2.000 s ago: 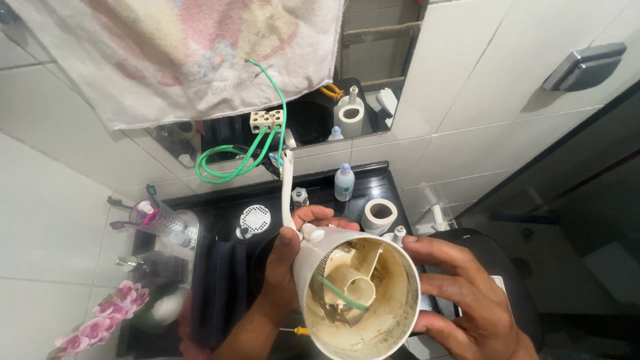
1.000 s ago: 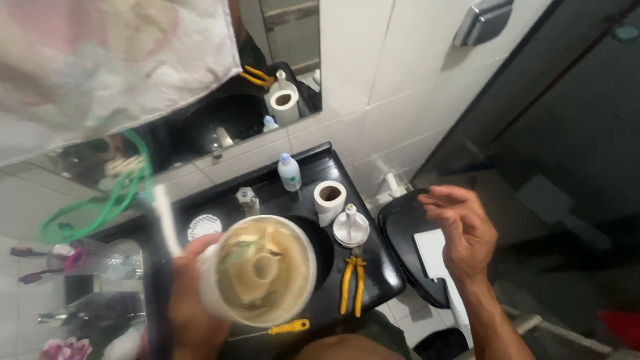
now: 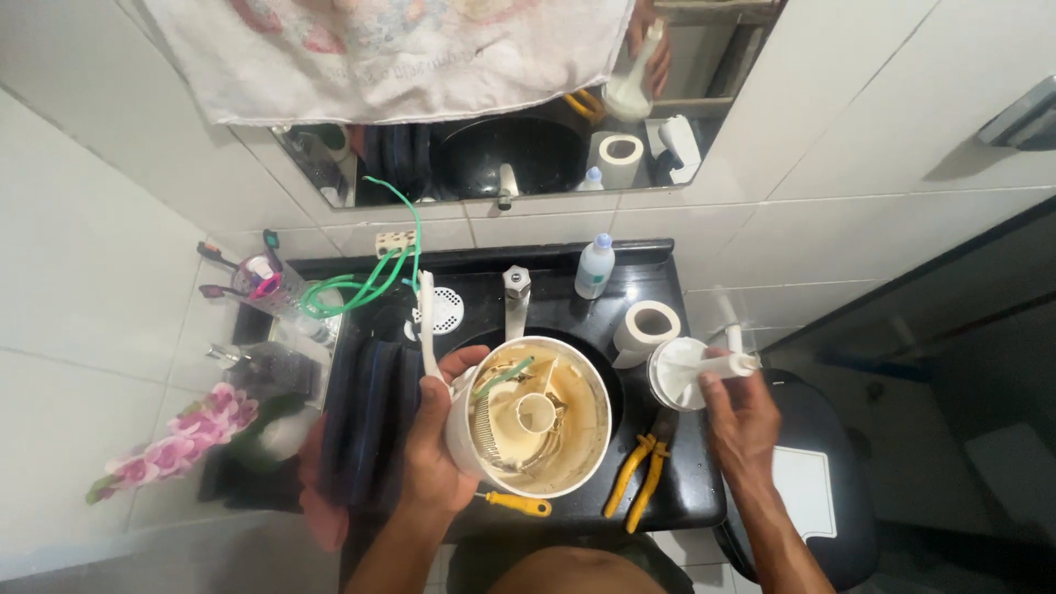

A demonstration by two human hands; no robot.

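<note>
My left hand point(image 3: 439, 437) grips a round white plastic housing, likely of an electric shower head point(image 3: 600, 412), its yellowed open side facing me above the black basin. Inside are a central tube, a metal coil and a green wire end. A white arm point(image 3: 427, 326) rises from its left side, and green wires point(image 3: 363, 293) run from there to a terminal block point(image 3: 396, 242). At the right, my right hand point(image 3: 742, 412) holds a white plastic piece with a round disc and a stem point(image 3: 681, 375), just above the counter beside the toilet paper roll point(image 3: 650, 323).
Yellow-handled pliers point(image 3: 643, 483) and a yellow-handled screwdriver point(image 3: 518, 503) lie near the counter's front edge. Behind the housing stand a faucet point(image 3: 516, 297) and a small bottle point(image 3: 596, 268). Dark folded cloth point(image 3: 363, 421), a toothbrush cup point(image 3: 268, 280) and pink flowers point(image 3: 186, 437) occupy the left.
My right hand, empty one second ago, now holds the white disc-and-stem piece that stood on the counter beside the paper roll. My left hand still holds the housing.
</note>
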